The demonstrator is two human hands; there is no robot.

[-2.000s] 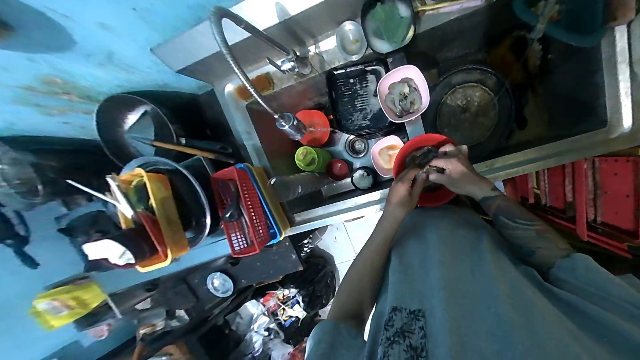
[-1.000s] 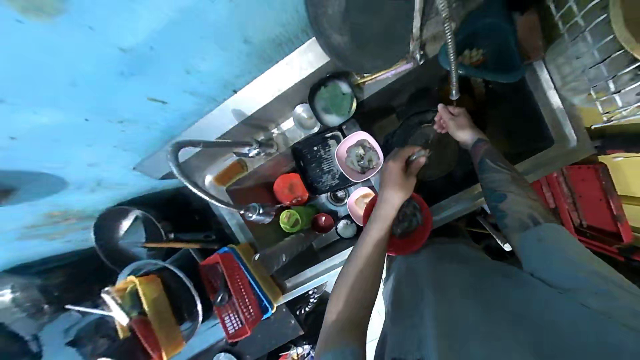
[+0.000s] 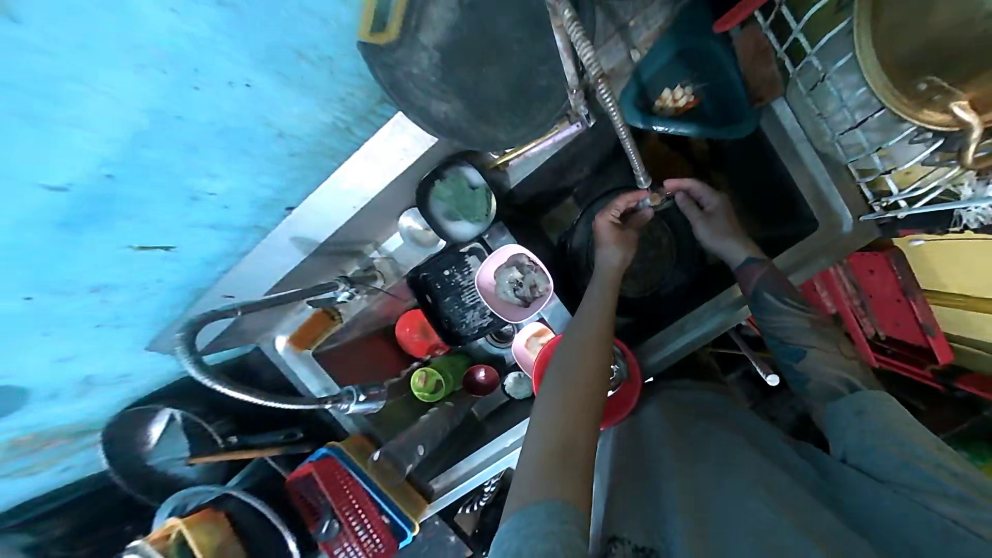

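My left hand [image 3: 622,226] and my right hand [image 3: 707,215] meet at the mouth of a flexible metal faucet [image 3: 626,139], over a dark round pan [image 3: 643,260] in the sink. Between their fingertips is a small brownish piece [image 3: 657,198], too small to name. A red bowl [image 3: 629,394] sits at the sink's near edge, partly hidden under my left forearm. Beside it are a small pink bowl [image 3: 524,353] and a larger pink bowl [image 3: 490,304] holding greyish raw pieces [image 3: 521,280] that look like seafood.
A black tray [image 3: 449,291], a black bowl with a green scouring pad [image 3: 461,200], a green cup [image 3: 428,384] and a second faucet [image 3: 225,391] are at the left. A teal basin [image 3: 732,120] with food scraps and a wire rack [image 3: 833,93] stand beyond my right hand.
Both hands have moved from the red bowl to the far faucet's mouth. My left hand has come close to my right since one second ago. The view has turned strongly.
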